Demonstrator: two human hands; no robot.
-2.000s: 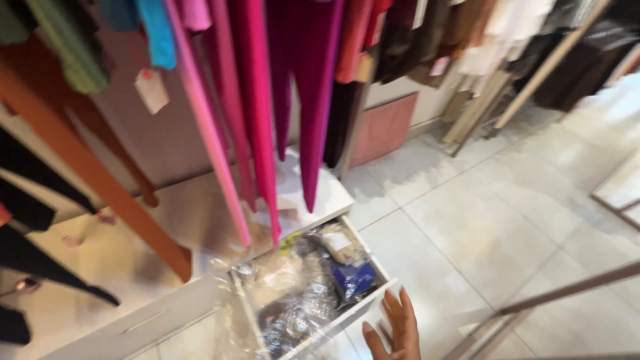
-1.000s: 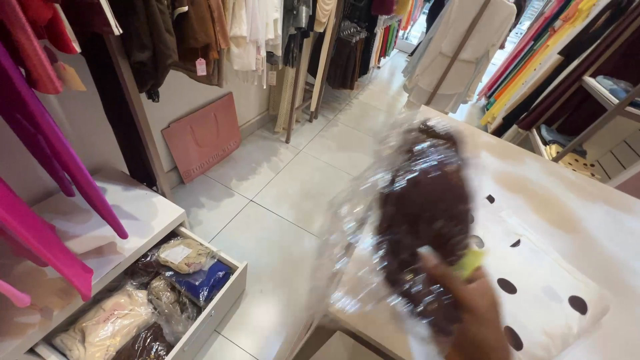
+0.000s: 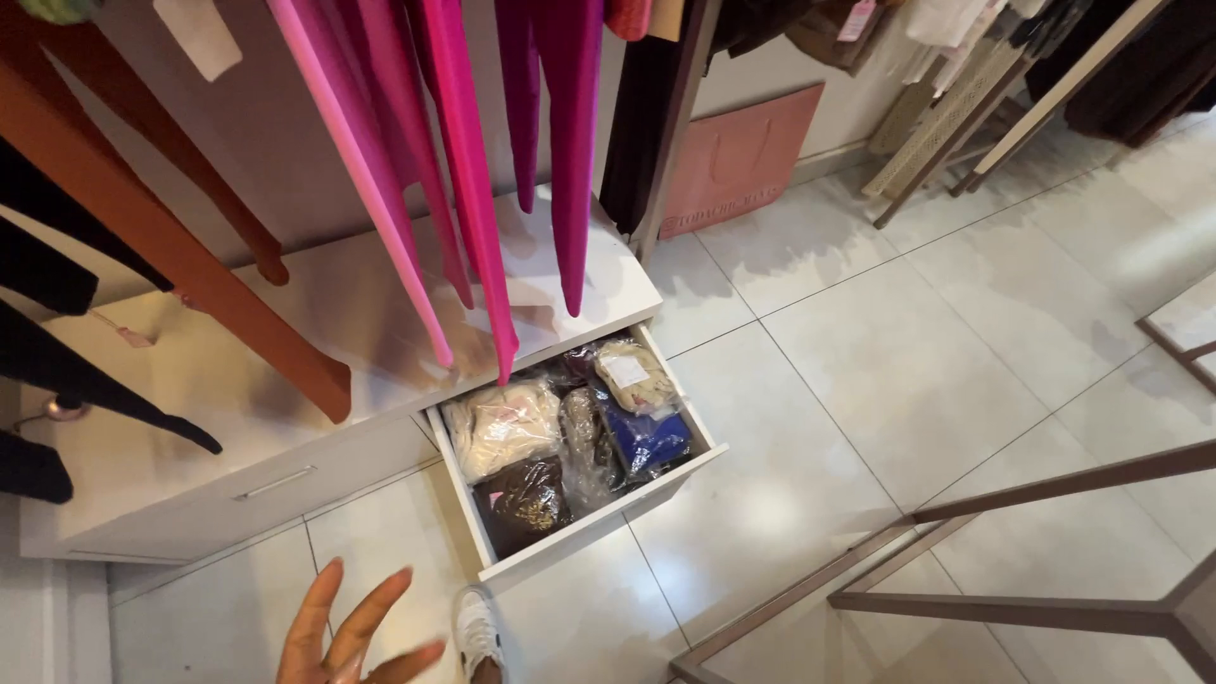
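Note:
My left hand (image 3: 356,627) is at the bottom edge, left of centre, with its fingers spread and nothing visible in it. It is over the floor, below and left of a pulled-out white drawer (image 3: 608,521). Clear-wrapped packages fill the drawer: a cream one (image 3: 513,427) at the left, a dark brown one (image 3: 527,503) at the front left, a grey-brown one (image 3: 584,427) in the middle, a blue one (image 3: 651,439) at the right, and a beige one with a white label (image 3: 632,375) at the back right. My right hand is out of view.
Pink, magenta, orange and black tights (image 3: 570,171) hang over the white cabinet (image 3: 380,313). A pink shopping bag (image 3: 741,157) leans on the wall. Brown metal frames (image 3: 1007,603) stand at the lower right. A white shoe (image 3: 477,627) is near the drawer's front.
One second ago a hand held a brown, clear-wrapped package above a white table; both are now out of view. The view has swung back left toward the drawer.

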